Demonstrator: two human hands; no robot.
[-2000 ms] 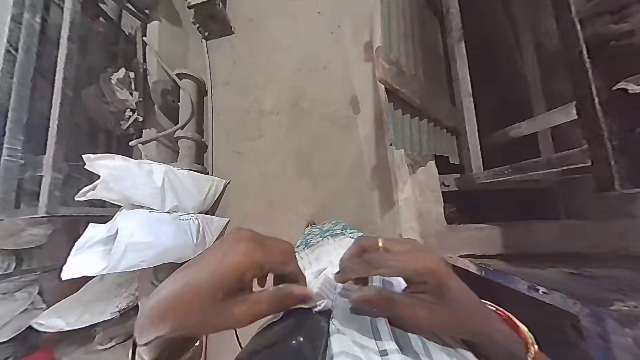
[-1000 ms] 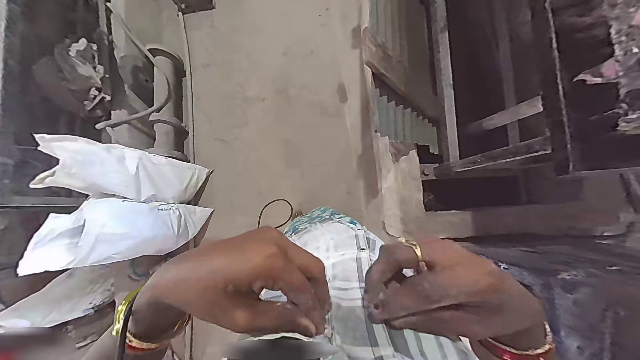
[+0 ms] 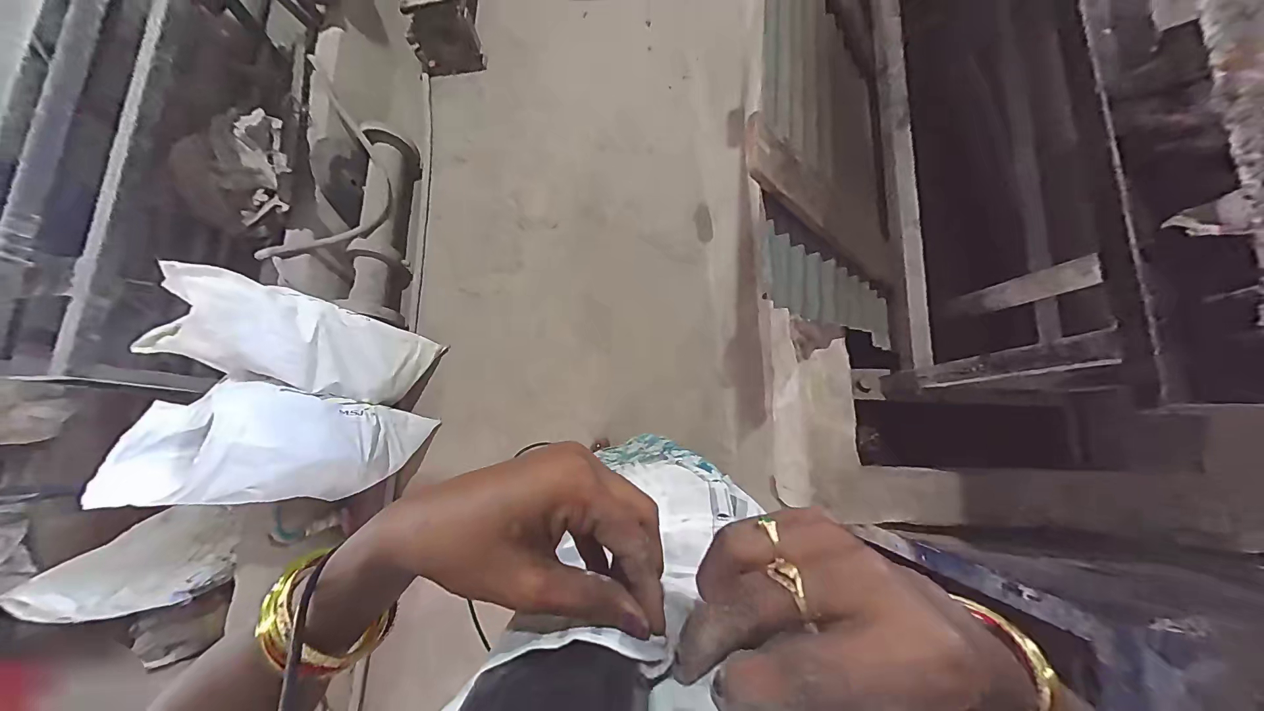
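At the lower middle, my left hand (image 3: 553,543), with gold bangles and a dark cord at the wrist, pinches the edge of white cloth or sheet material (image 3: 592,637) between thumb and fingers. A dark, smooth object (image 3: 563,679) lies just under that edge; what it is, I cannot tell. Close on the right, my right hand (image 3: 839,612), wearing gold rings, has its fingers curled at the same white material. Whether it grips the material is hidden. A white patterned cloth (image 3: 681,494) with a teal printed part (image 3: 657,452) spreads below and behind both hands.
Two white sacks (image 3: 286,331) (image 3: 257,444) stick out at left, above another pale sack (image 3: 138,563). Beyond them stands a pipe (image 3: 380,217) with a hose. A plain wall or floor surface (image 3: 583,227) runs up the middle. Corrugated sheet (image 3: 825,286) and a wooden frame (image 3: 908,197) are at right.
My fingertips stay low over the white material, and the gap between my two hands has narrowed since one second ago. The view has shifted somewhat.
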